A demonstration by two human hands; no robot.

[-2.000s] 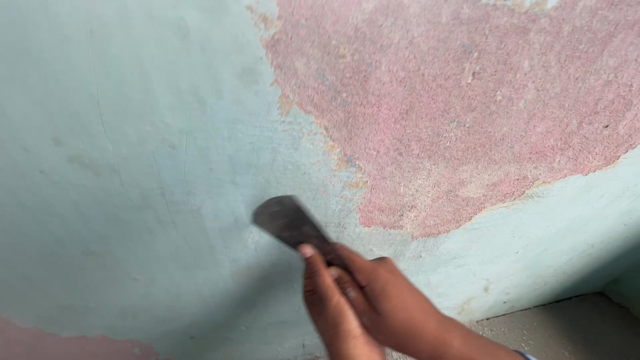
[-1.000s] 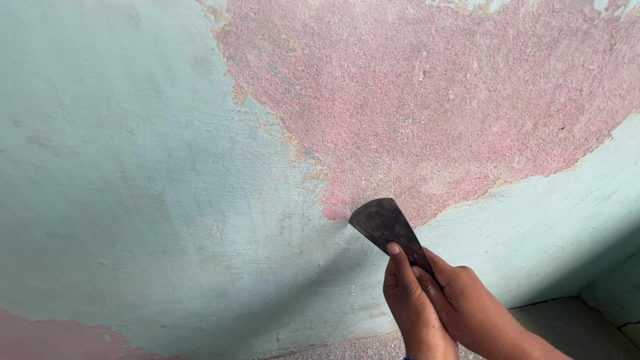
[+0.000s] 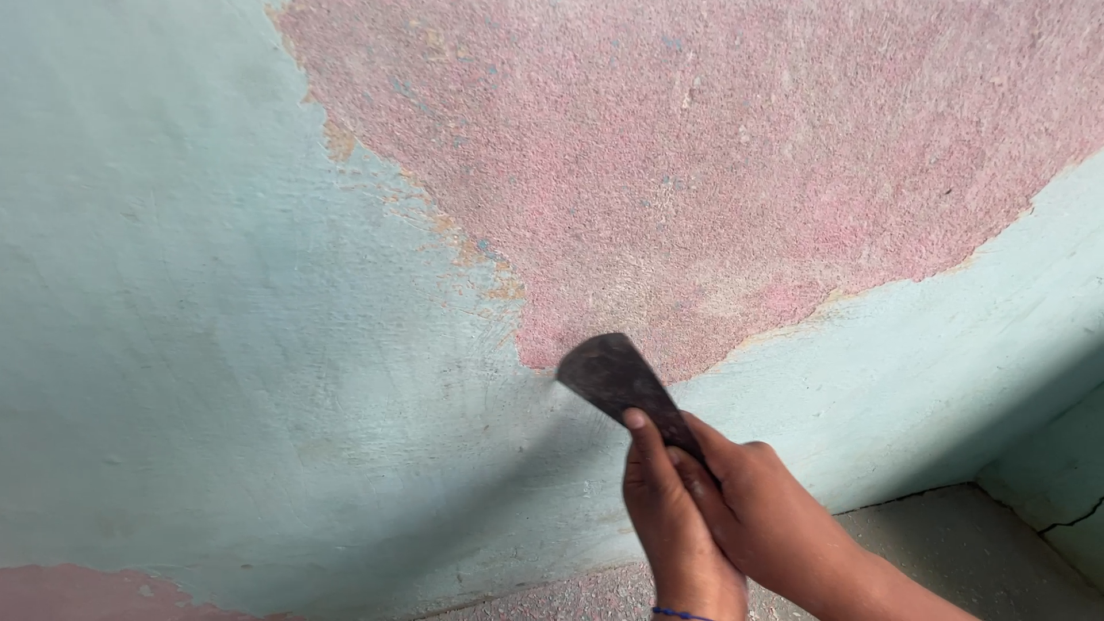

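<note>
A dark flat metal scraper (image 3: 623, 379) with a flared, curved edge lies over the lower tip of a rough pink patch (image 3: 655, 190) on the wall. Around that patch the wall has light blue-green paint (image 3: 259, 345) with a ragged, flaking border. My left hand (image 3: 677, 509), with a blue cord at the wrist, grips the scraper, its thumb on the flat face. My right hand (image 3: 759, 500) is closed round the tool from the right, pressed against the left. The handle end is hidden by both hands. Whether the edge touches the wall cannot be told.
Along the wall's foot runs a ledge or floor (image 3: 940, 535) strewn with pale paint chips (image 3: 586, 595). At the lower right, a corner meets another blue-green surface (image 3: 1052, 483) with a dark crack. A second pink patch (image 3: 78, 591) shows at the lower left.
Two seconds ago the scraper was over blue-green paint left of the pink patch's tip; it has since moved right to the tip. Both hands have kept hold of it. The view has shifted somewhat.
</note>
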